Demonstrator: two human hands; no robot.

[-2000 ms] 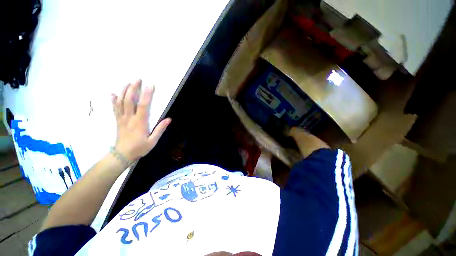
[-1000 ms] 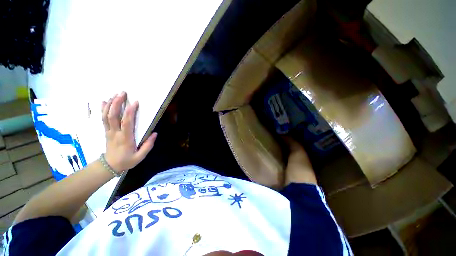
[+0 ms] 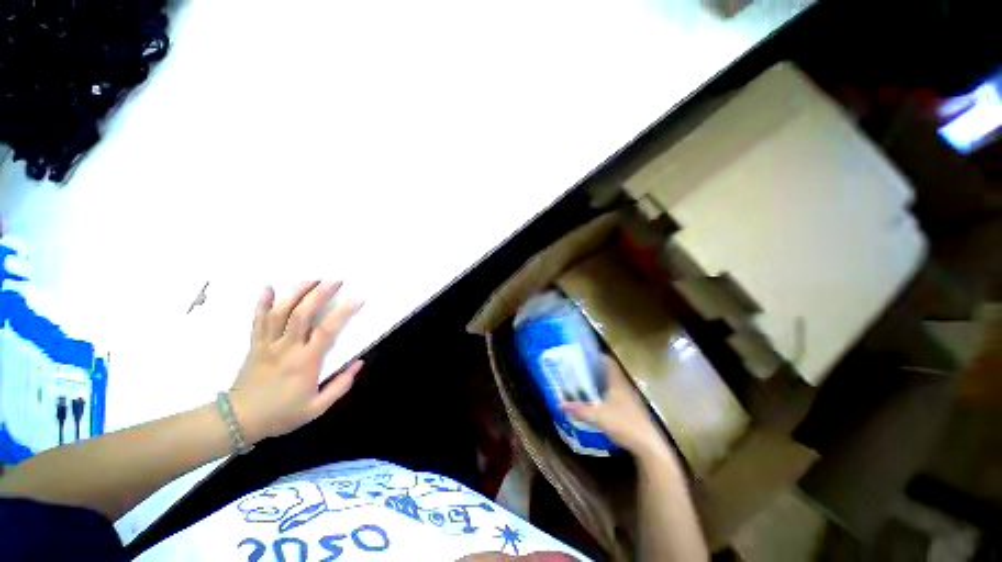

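Observation:
My left hand (image 3: pixel 292 368) lies spread on the white table (image 3: pixel 363 143) near its front edge and holds nothing. My right hand (image 3: pixel 618 415) grips a blue-and-white retail box (image 3: pixel 563 368) at the mouth of the large open carton (image 3: pixel 714 412), below the table edge; the box is slightly blurred. Other blue-and-white retail boxes (image 3: pixel 42 373) lie at the table's left, cut off by the picture's edge, and show two black plugs. The bottom of the carton is hidden behind the held box and my hand.
A cable pile (image 3: pixel 71 71), black and shiny, sits at the back left. A tiny dark scrap (image 3: pixel 198 296) lies on the table left of my left hand. A brown carton with flaps (image 3: pixel 802 220) stands beyond the open carton. A bright object (image 3: pixel 972 115) shows at the far right.
My right hand was deep in the open carton and is now higher, with a retail box in its grip. My left hand stays flat on the table. The view has shifted.

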